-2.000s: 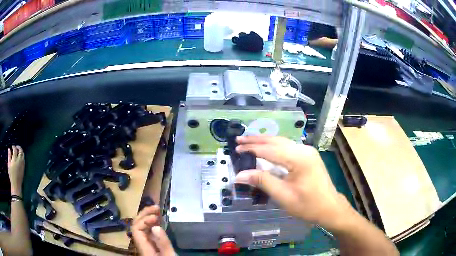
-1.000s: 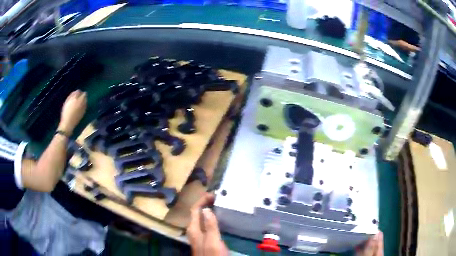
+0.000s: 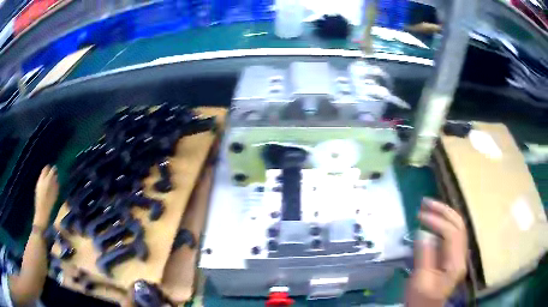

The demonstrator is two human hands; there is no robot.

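A black plastic handle (image 3: 292, 192) lies upright in the view between the silver locating blocks of the fixture (image 3: 234, 240), its far end at the dark opening of the yellow-green plate (image 3: 246, 157). My right hand (image 3: 440, 258) is blurred, raised and empty with fingers apart, just right of the fixture. My left hand (image 3: 133, 295) is mostly cut off by the bottom edge, below the pile, with a dark handle-like part in it. A jumbled pile of black handles (image 3: 129, 156) lies on a cardboard sheet (image 3: 174, 222) at left.
A red emergency stop button (image 3: 279, 297) is low on the fixture front. Stacked cardboard (image 3: 496, 192) lies at right, with a black part (image 3: 458, 128) at its far edge. A metal post (image 3: 441, 96) stands behind right. Another person's arm (image 3: 37, 240) is at far left.
My right hand placed the handle in the fixture, went to its lower right side, and is now lifted away. My left hand has left the fixture's left side for the bottom edge. The view swung and returned.
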